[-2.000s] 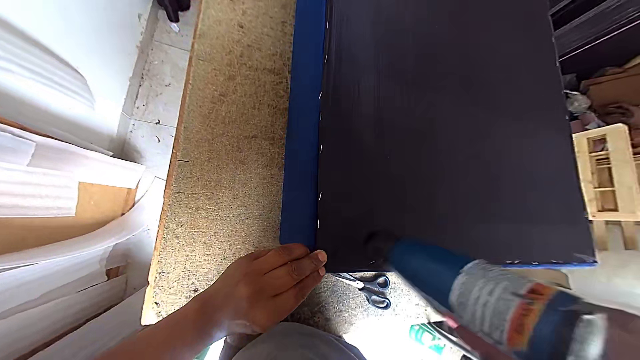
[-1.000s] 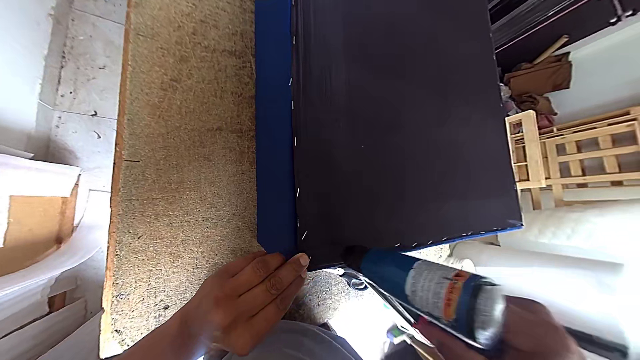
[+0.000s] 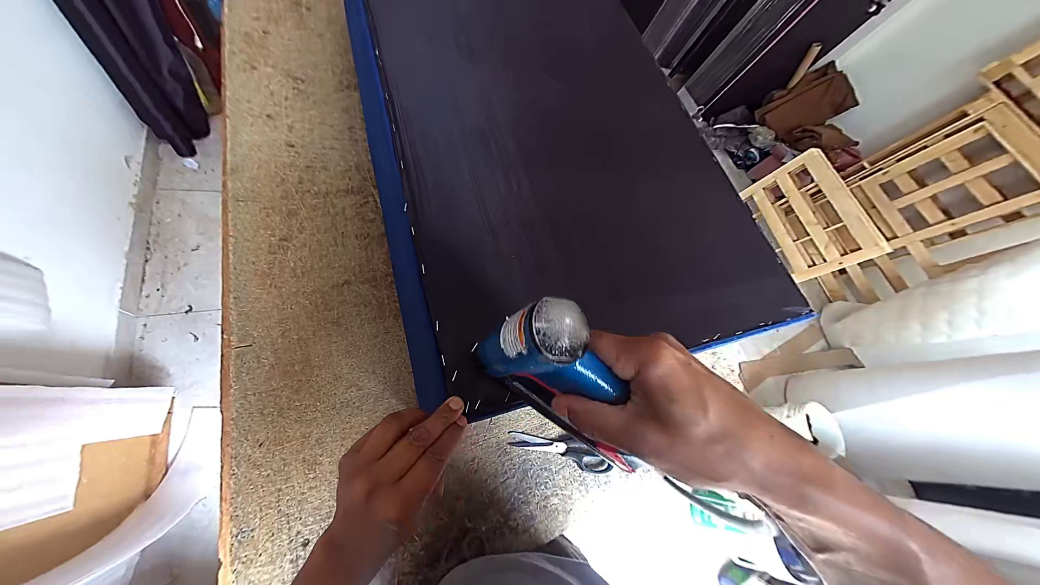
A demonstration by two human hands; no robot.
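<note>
A large flat panel (image 3: 561,179), covered in black cloth with blue fabric (image 3: 390,195) along its edges, lies on the work table. Staples run in a line near its border. My right hand (image 3: 650,390) grips a blue staple gun (image 3: 561,349), its nose over the near left corner of the panel. At that same corner, the fingertips of my left hand (image 3: 406,455) press on the edge; this hand holds no tool. A pair of scissors (image 3: 561,447) with dark handles lies on the table, just below the panel's near edge.
The table top (image 3: 309,284) carries a worn, rough covering, its left edge beside a tiled floor (image 3: 183,268). Wooden slatted frames (image 3: 934,187) lean at the right, above white rolls of padding (image 3: 934,382). Brown cloth (image 3: 812,101) lies behind. White sheets and cardboard (image 3: 114,487) stand lower left.
The staple gun has turned more upright and sits closer to the corner by my left hand. More staples show near that corner. The view has swung.
</note>
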